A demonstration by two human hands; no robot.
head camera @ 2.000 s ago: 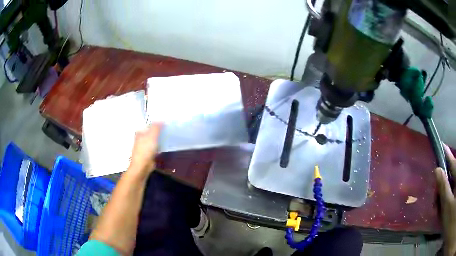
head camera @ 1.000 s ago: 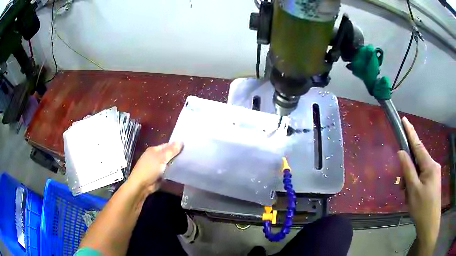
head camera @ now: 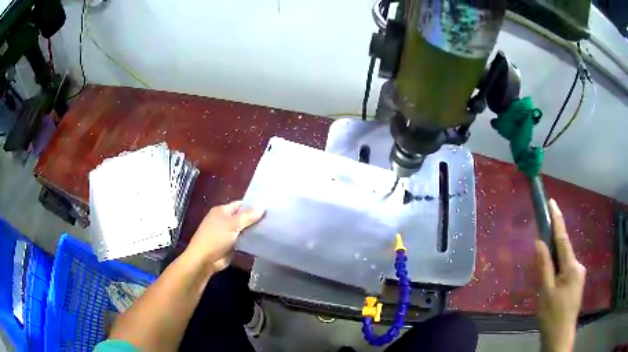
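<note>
My left hand (head camera: 224, 232) grips the left edge of a silver sheet-metal plate (head camera: 310, 213), thumb on top. The plate lies over the left part of the slotted drill press table (head camera: 458, 237). The bit under the drill chuck (head camera: 407, 159) is at the plate's right edge; whether it touches cannot be told. My right hand (head camera: 563, 273) is closed around the lower end of the grey feed handle (head camera: 540, 206). A green cloth wrap (head camera: 521, 134) is knotted near its hub.
A fanned stack of plates (head camera: 132, 203) lies on the red-brown bench (head camera: 227, 124) at left. A blue hose (head camera: 401, 289) with yellow nozzle stands at the table's front. Blue crates (head camera: 76, 292) are on the floor at lower left. The olive-green drill head (head camera: 441, 75) hangs overhead.
Since two seconds ago, the plate has moved from beside the stack onto the machine table, under the chuck. In the last second, the right hand and handle end have moved lower.
</note>
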